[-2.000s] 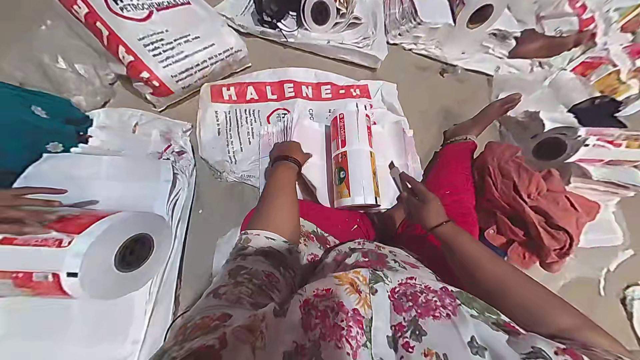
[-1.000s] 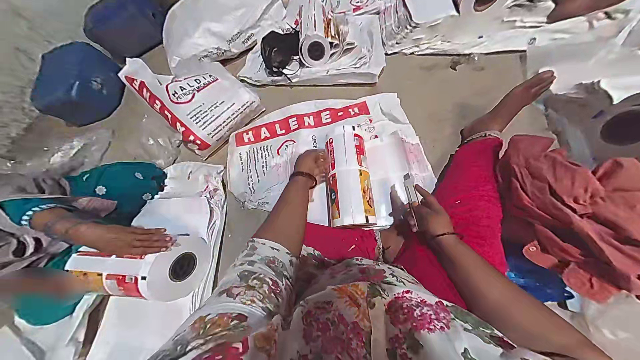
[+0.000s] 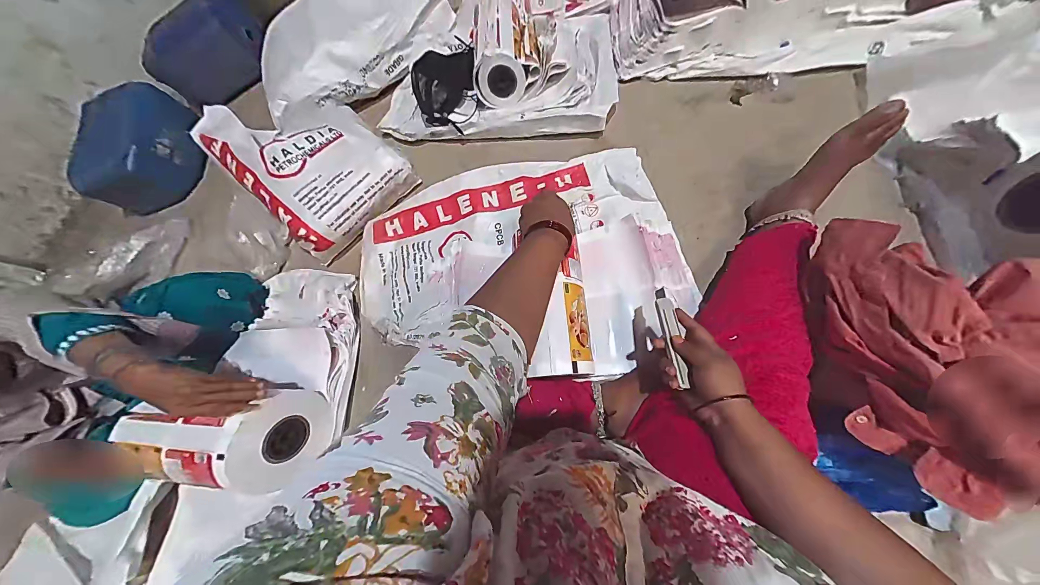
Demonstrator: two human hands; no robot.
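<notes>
My left hand point(image 3: 547, 213) reaches to the far end of a printed plastic film strip point(image 3: 578, 321), its fingers partly hidden; whether it grips anything does not show. The film lies over white sheets point(image 3: 616, 280) on a flattened white printed sack point(image 3: 422, 268) in front of my lap. My right hand point(image 3: 705, 357) holds a slim cutter-like tool point(image 3: 671, 337) with a pale handle, upright just right of the sheets. Its blade cannot be made out.
At the left a co-worker's hand point(image 3: 199, 394) rests on a large film roll point(image 3: 276, 443). Beyond lie a folded white sack point(image 3: 313, 175), blue plastic containers point(image 3: 138, 146), another film roll point(image 3: 500, 80) and a black bundle point(image 3: 441, 85). Rust-coloured cloth point(image 3: 894, 325) lies at the right.
My left hand has moved away from my body, to the far end of the film. The printed piece, wide and roll-like before, now shows as a narrower strip. My right hand still holds the tool.
</notes>
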